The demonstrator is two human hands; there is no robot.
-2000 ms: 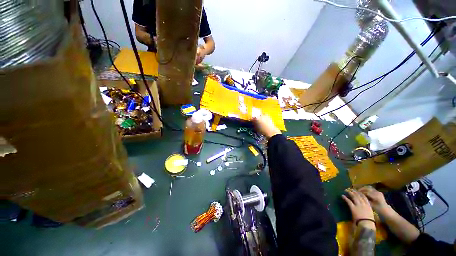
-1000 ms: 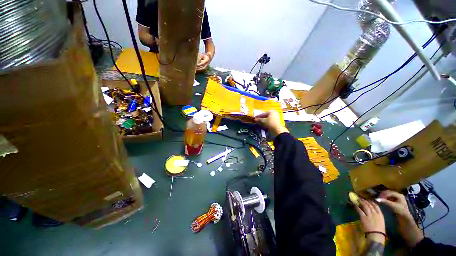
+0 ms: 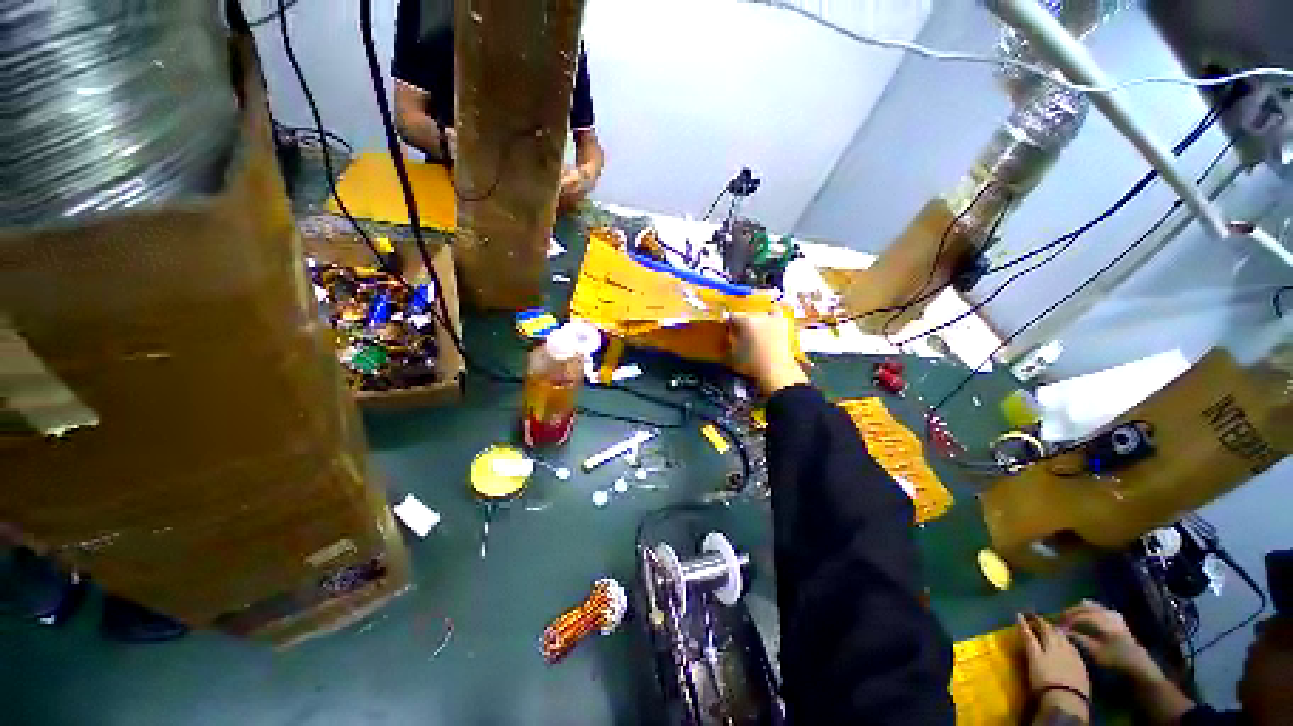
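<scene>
A stack of yellow-orange sheets (image 3: 645, 295) lies at the back middle of the bench, with a blue edge showing behind it. My right hand (image 3: 763, 345), in a long black sleeve, reaches forward and grips the right end of the sheets. The upper sheet bends near my fingers, which are partly hidden. My left hand is not in view.
Cardboard hood (image 3: 156, 411) on the left; scrap box (image 3: 376, 319), bottle (image 3: 553, 386), yellow tin (image 3: 501, 471), wire bundle (image 3: 584, 620) and solder spool (image 3: 705, 570) nearer. Another person's hands (image 3: 1056, 660) hold a yellow sheet lower right; a person sits behind.
My right hand stays at the sheets' right end, which now looks more bent and bunched. The other person's hands have moved down over their sheet; a round yellow piece now lies on the bench.
</scene>
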